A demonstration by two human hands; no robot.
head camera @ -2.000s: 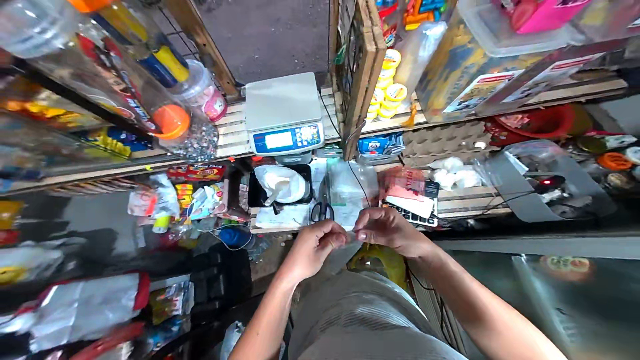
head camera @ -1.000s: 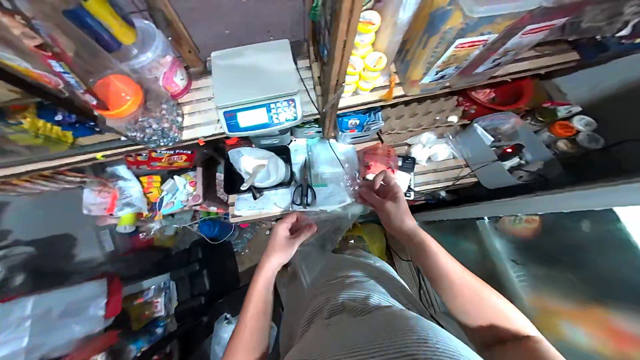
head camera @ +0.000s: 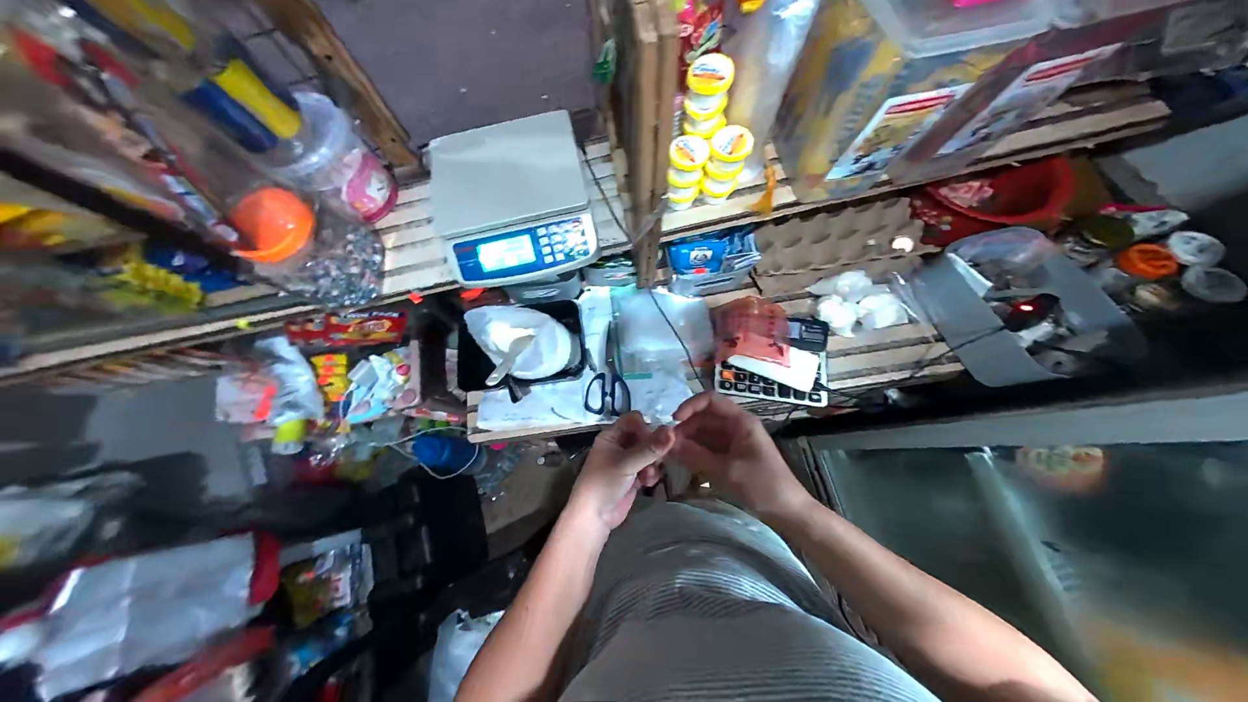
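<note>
My left hand (head camera: 624,468) and my right hand (head camera: 729,450) meet in front of my body, fingertips pinched together on a small bit of clear plastic bag (head camera: 667,423). Most of the bag is hidden by the fingers. Just beyond them, black-handled scissors (head camera: 607,392) lie on the slatted wooden shelf, beside a stack of clear plastic bags (head camera: 663,331). Left of the scissors, a black container (head camera: 472,369) holds an open bag of white powder (head camera: 546,343) with a scoop (head camera: 511,357) in it. A calculator (head camera: 775,388) lies to the right, partly covered by reddish packets (head camera: 756,336).
A digital scale (head camera: 512,190) stands on the upper shelf, left of a wooden post (head camera: 648,146). Small knotted white bags (head camera: 858,302) lie right of the calculator, near a grey container (head camera: 1053,317) and a red basin (head camera: 1048,200). A glass-topped case (head camera: 1053,565) is at the lower right.
My hands were apart with the clear bag spread between them one second ago; now they have come together, fingers pinched close. The scissors and black container remain on the shelf.
</note>
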